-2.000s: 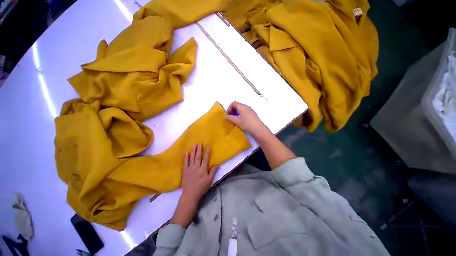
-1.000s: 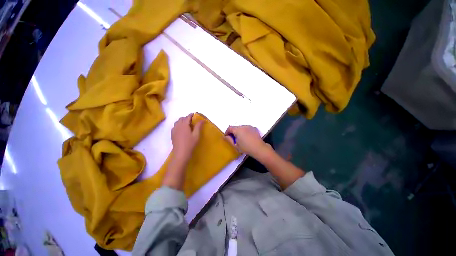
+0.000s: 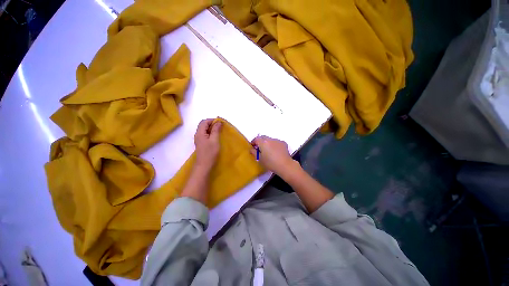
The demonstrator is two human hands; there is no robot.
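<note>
A mustard-yellow sleeve (image 3: 237, 167) lies flat near the table's front edge, joined to a crumpled yellow garment (image 3: 83, 195) on the left. My left hand (image 3: 207, 139) grips the sleeve end's far corner between thumb and fingers. My right hand (image 3: 270, 153) is at the sleeve end's right edge and holds a short blue pen (image 3: 257, 152). Its fingertips touch the cloth; the pen tip's exact contact is hidden.
The white table (image 3: 301, 120) has a long brownish line (image 3: 234, 70) on it. A heap of yellow garments (image 3: 357, 61) hangs over its right edge. A grey bin (image 3: 457, 95) with white cloth stands on the right. A black flat object (image 3: 97, 277) and a pale bundle (image 3: 33, 269) lie lower left.
My left hand has gone from flat on the sleeve to gripping its far corner. My right hand has moved down along the sleeve end, with the pen now pointing more downward.
</note>
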